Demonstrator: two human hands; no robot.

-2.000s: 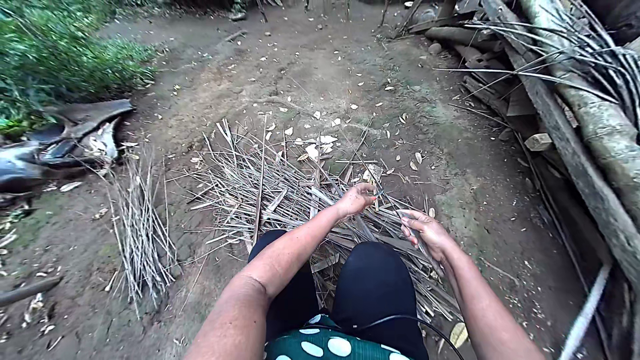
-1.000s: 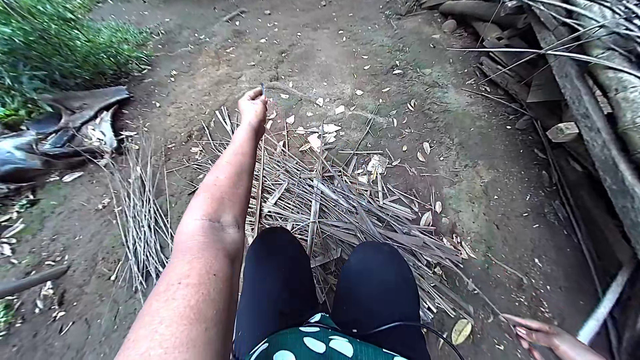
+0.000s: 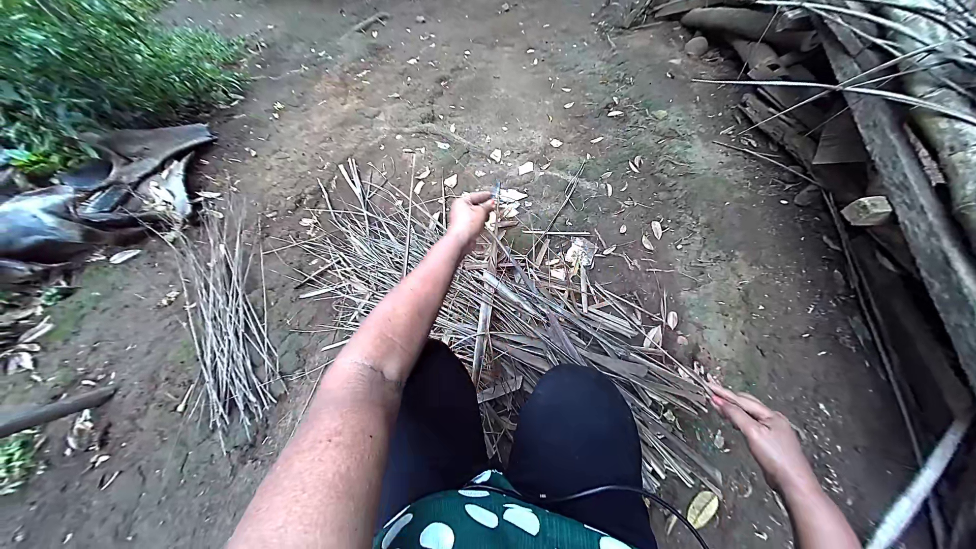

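Observation:
My left hand [image 3: 469,216] is closed around a small blade-like tool [image 3: 497,192], whose bluish tip points up above the fingers. It is over the far side of a loose pile of dry palm-leaf strips and thin sticks [image 3: 534,305]. To the right of my knees, my right hand [image 3: 755,427] pinches the end of a thin dry strip [image 3: 679,362] between thumb and fingers, at the pile's right edge. The strip runs up and left over the pile, and its far end is hard to tell apart. A separate bundle of thin sticks [image 3: 232,328] lies on the ground to the left.
Stacked logs and a long plank [image 3: 900,168] line the right side, with thin sticks jutting out. Dark crumpled sheeting [image 3: 114,206] and green plants [image 3: 99,69] are at the upper left. A stick [image 3: 57,410] lies at the left edge. Dry leaves are scattered over the soil.
Two seconds ago both hands were near each other over the pile; they then moved far apart. Since one second ago my left hand has come right over the pile, and my right hand has moved up.

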